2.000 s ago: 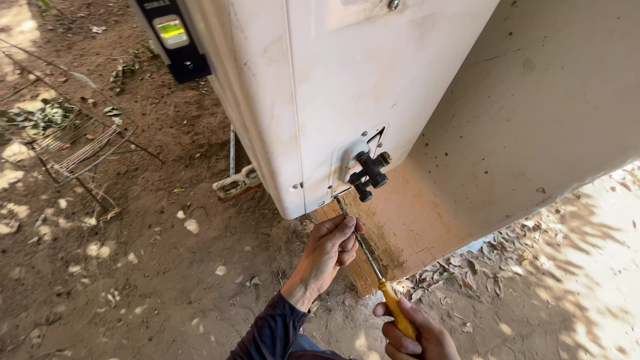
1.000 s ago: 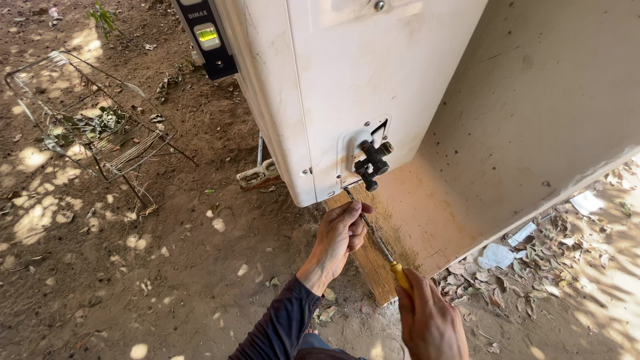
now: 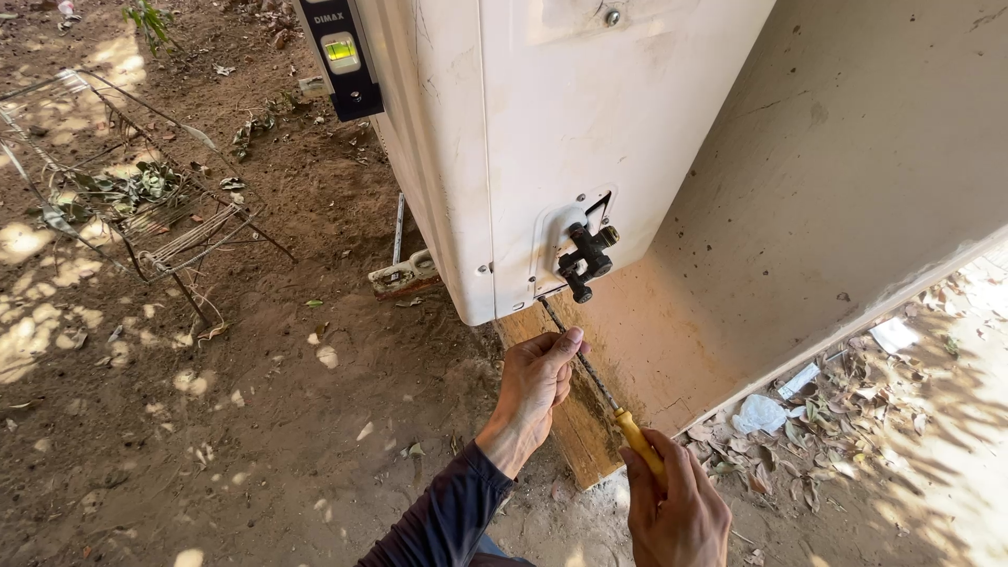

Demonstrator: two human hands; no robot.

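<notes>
My right hand (image 3: 679, 504) grips the yellow handle of a long screwdriver (image 3: 639, 442). Around its thin shaft, nearer the tip, the thumb and fingers of my left hand (image 3: 535, 386) are closed. The tip meets the lower edge of a white metal housing (image 3: 583, 102), which looks like an air conditioner's outdoor unit, close to a screw position; the exact contact is too small to tell. Black service valves (image 3: 587, 260) stick out of the panel just above and right of the tip. A Dimax spirit level (image 3: 340, 55) rests against the housing's upper left side.
Under the housing lies a wooden block (image 3: 579, 425), beside a beige wall (image 3: 850, 157) with a ledge. A second tool with a pale handle (image 3: 405, 274) lies on the dirt at left. A rusty wire frame (image 3: 189, 228) stands farther left. Plastic scraps (image 3: 760, 414) and dry leaves lie at right.
Both hands stay on the screwdriver. My right hand's grip on the handle has shifted, leaving more of the yellow handle in sight than one second ago. The view has moved somewhat.
</notes>
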